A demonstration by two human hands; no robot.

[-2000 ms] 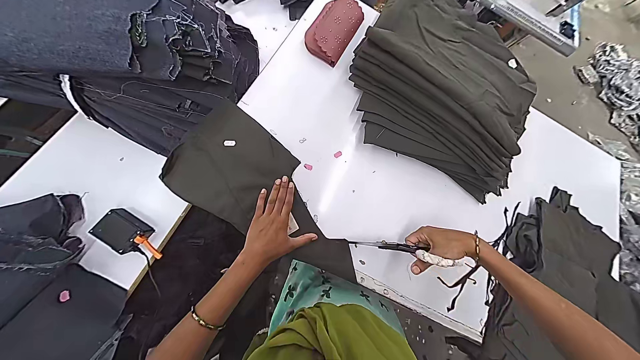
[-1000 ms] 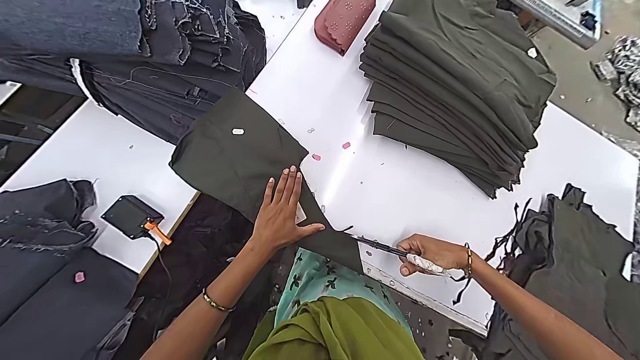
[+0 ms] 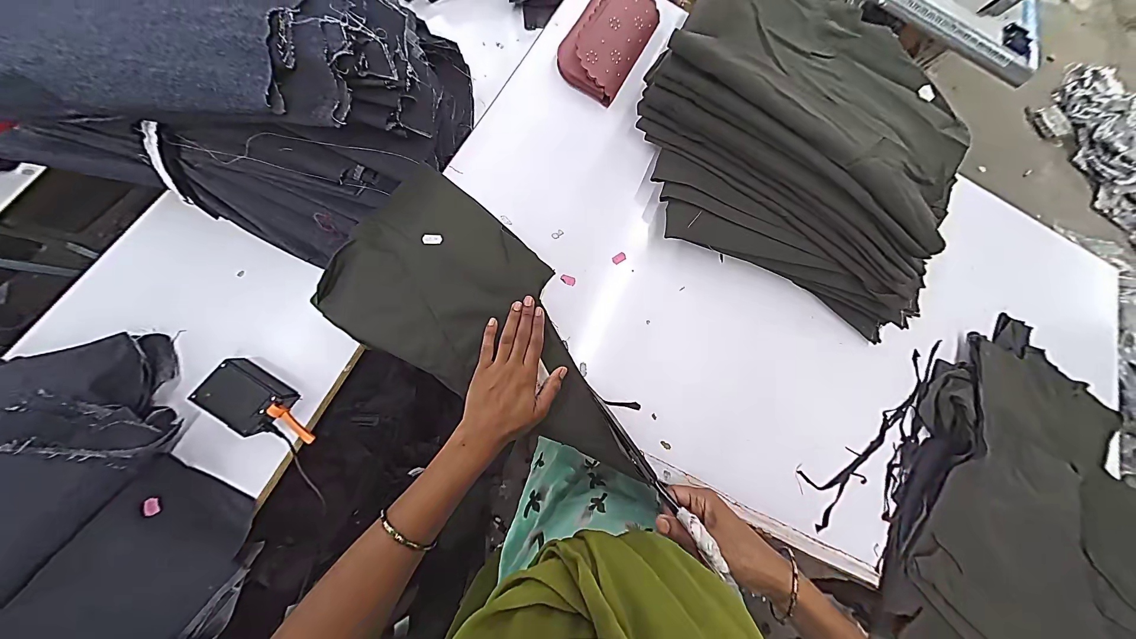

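A dark olive fabric piece lies across the white table's near edge, with a small white sticker on it. My left hand rests flat on the fabric, fingers spread a little, over a pale scrap that it partly hides. My right hand grips scissors with white-wrapped handles; their dark blades lie along the fabric's right edge. Whether the blades are parted is hard to tell. A thin dark offcut lies beside that edge.
A stack of olive fabric pieces and a red-brown case are at the back. More olive fabric hangs at right. Dark denim piles stand at left, near a black box with an orange part. A gap separates the white tables.
My right hand has moved toward me and left with the scissors, whose blades now lie along the fabric's edge. My left hand stays flat on the fabric.
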